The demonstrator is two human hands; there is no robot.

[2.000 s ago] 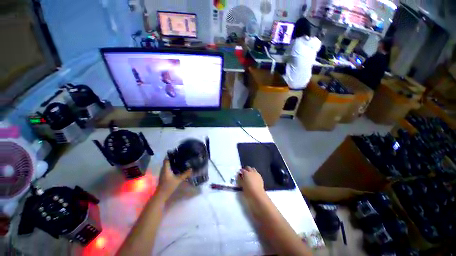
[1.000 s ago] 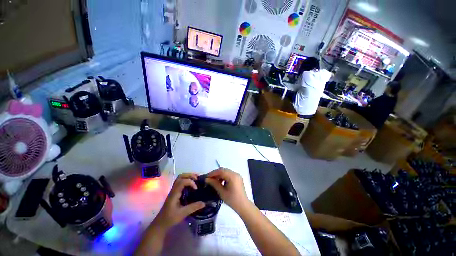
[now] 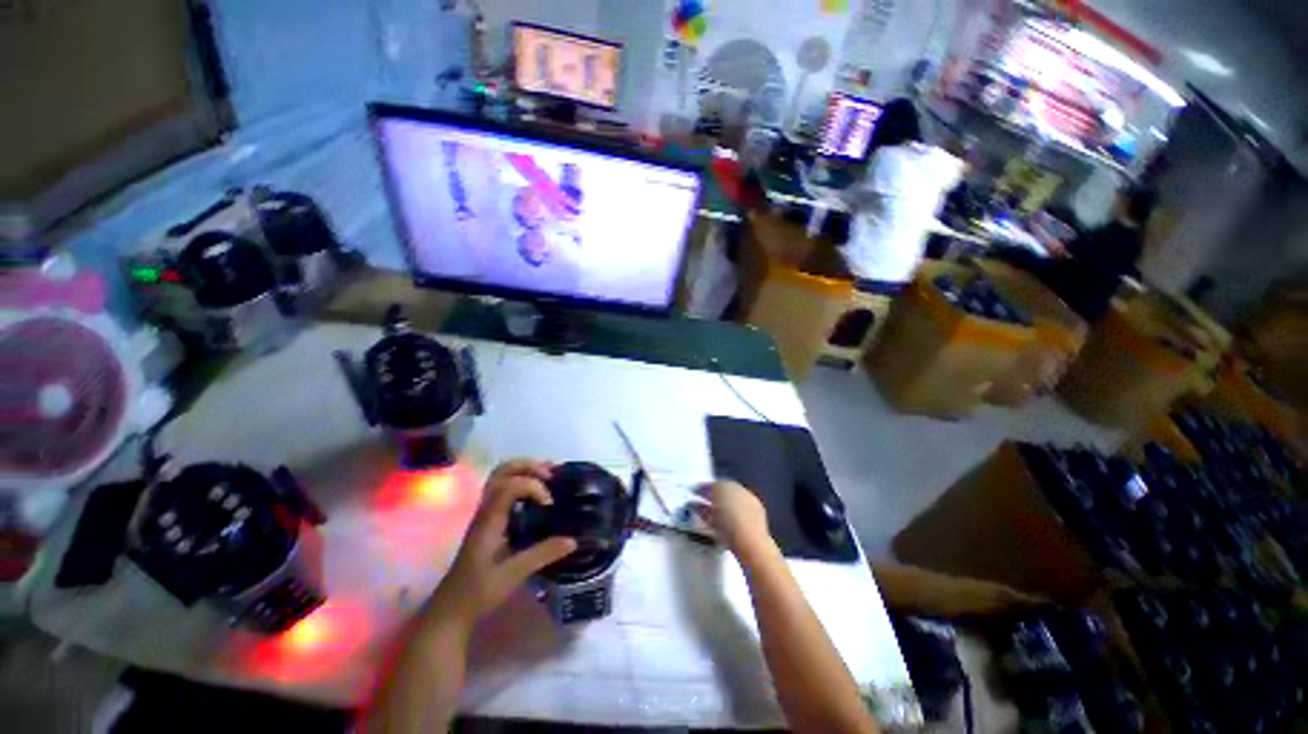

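Note:
A black dome camera stands on the white table in front of me. My left hand grips its ball head from the left, with fingers on top and thumb across the front. My right hand is to the right of the camera, low over the table, its fingertips at the right end of a dark pen-like tool and a small pale piece; whether it grips either is too blurred to tell. A long thin rod lies behind the tool.
Two lit cameras stand at left, glowing red. A monitor stands behind. The mouse pad holds a mouse. A phone and fan are at far left. Camera cartons stand at right; two people work beyond.
My right hand has left the camera's top and moved right to the table by the pen-like tool. My left hand stays on the camera. The front-left camera's glow turned from blue to red.

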